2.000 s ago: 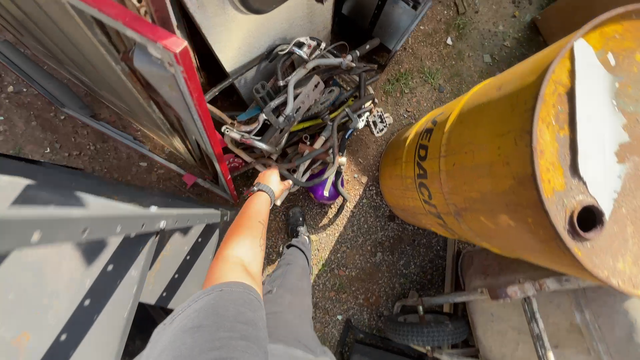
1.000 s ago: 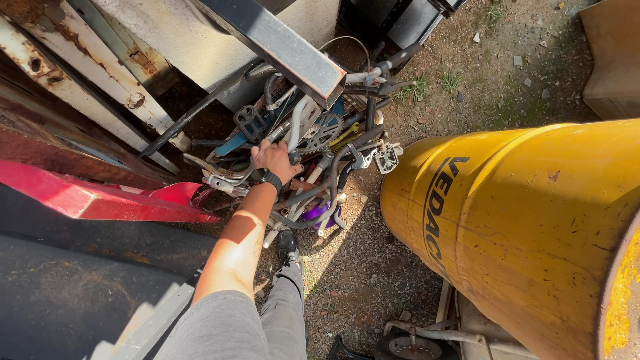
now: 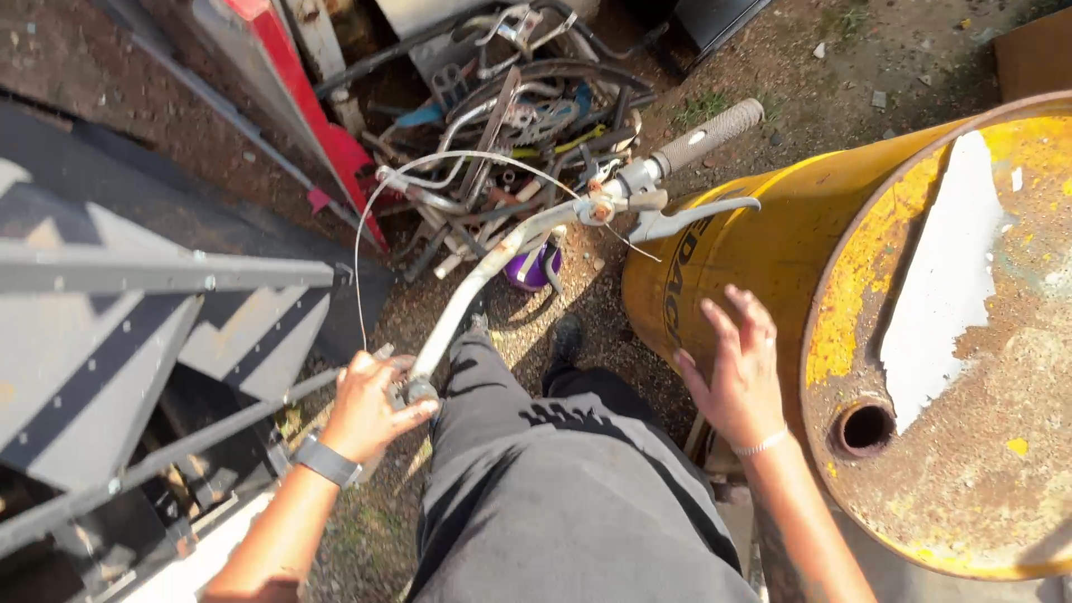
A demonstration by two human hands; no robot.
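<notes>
My left hand (image 3: 373, 406) holds a worn bicycle handlebar (image 3: 479, 280) near its clamp end, low at the left of centre. The bar runs up and right to a textured grey grip (image 3: 710, 134), a brake lever (image 3: 699, 219) and a rusty clamp. A thin cable (image 3: 358, 251) loops from the lever area back toward my left hand. My right hand (image 3: 737, 360) has its fingers spread and holds nothing, just left of the yellow drum's top. Beyond the handlebar lies a heap of metal bicycle parts (image 3: 536, 126), with a chainring, tubes and a purple round object (image 3: 529, 270) at its near edge.
A rusty yellow drum (image 3: 1022, 452) stands close on the right. Dark metal framing (image 3: 167, 268) and a red-edged panel (image 3: 293, 92) are at the left. A dark box-like object (image 3: 712, 29) stands behind the heap. My legs and feet are on gravel below.
My left hand has come back from the heap toward my body and now holds the handlebar. My right hand has come into view beside the drum.
</notes>
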